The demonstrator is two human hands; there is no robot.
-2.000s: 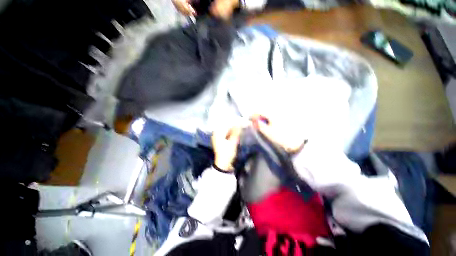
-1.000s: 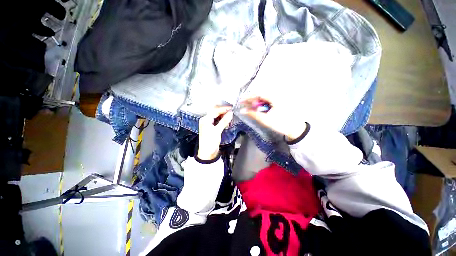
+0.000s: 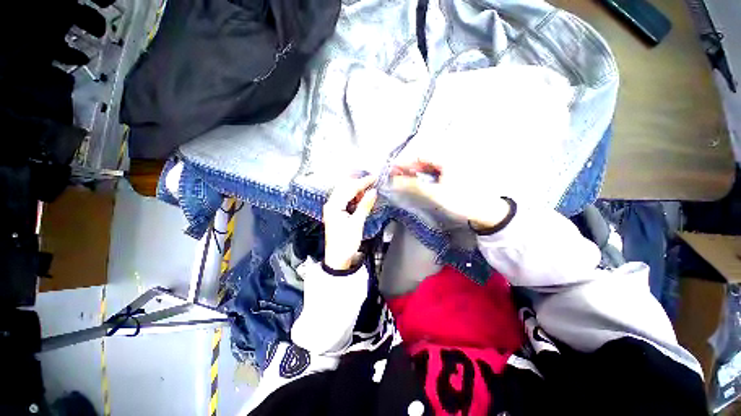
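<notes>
A pale denim jacket [image 3: 325, 97], inside out, lies spread over the table's front edge, its darker blue hem band [image 3: 248, 188] along the near side. My left hand [image 3: 348, 213] pinches the jacket at a seam just above the hem band. My right hand [image 3: 431, 193] is beside it at the same seam, fingers bent together. A small dark reddish shape shows at the right fingers; overexposure hides whether it is a tool. A smooth bright white panel [image 3: 504, 122] lies behind my right hand.
A black garment [image 3: 219, 73] covers the jacket's left part. A phone [image 3: 638, 18] lies on the brown table [image 3: 670, 122]. Crumpled denim [image 3: 272, 284] hangs below the table. A metal stand [image 3: 162, 301] and striped floor tape are at left. An open cardboard box [image 3: 705, 260] is at right.
Over the two seconds the view has shifted and sharpened, and the other person's hands at the top have left the picture. Since one second ago my right hand has turned slightly at the seam.
</notes>
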